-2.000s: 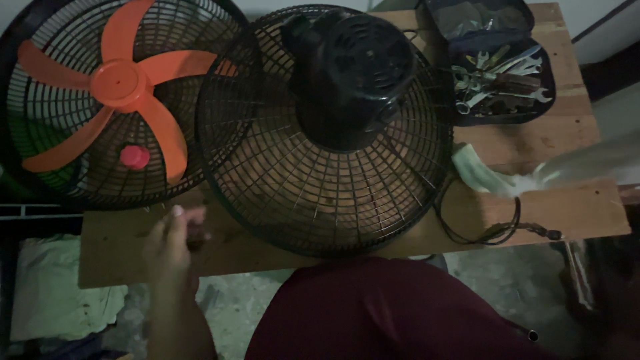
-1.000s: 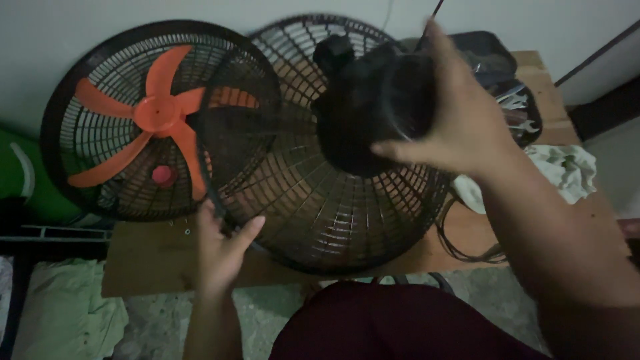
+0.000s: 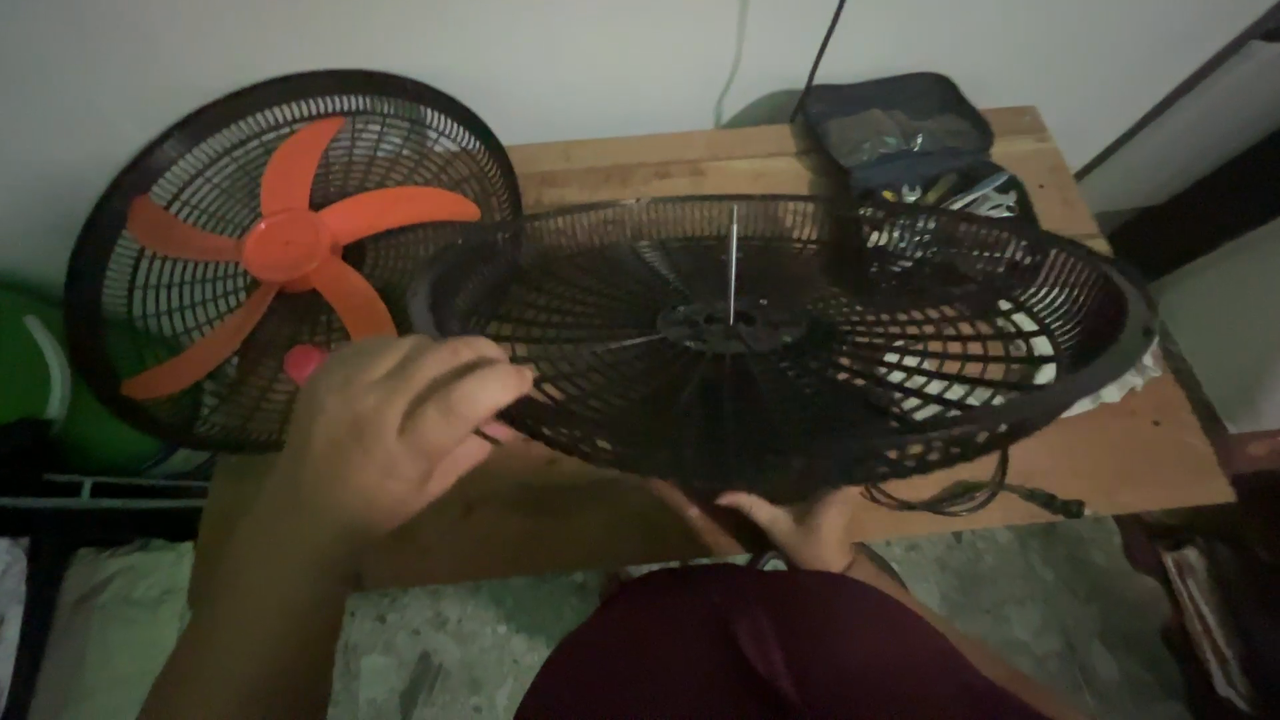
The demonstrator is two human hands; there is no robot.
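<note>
A black fan grille is tilted over the wooden table, its hollow side up, with a metal motor shaft standing from its hub. My left hand is at the grille's left rim, fingers curled; whether they grip it is unclear. Under the near side is my right hand, mostly hidden, its thumb showing below the rim. The motor housing is out of sight beneath the grille. To the left, an orange fan blade lies in another black grille, and a small pink-red knob is beside my left hand.
Behind the grille, an open dark tool case holds wrenches near the wall. A black cable lies on the wooden table at right, near a white cloth. Something green stands at far left.
The grille with the motor has been turned over: its motor faced up before, and now the shaft does. My right hand has gone from the motor housing to beneath the grille.
</note>
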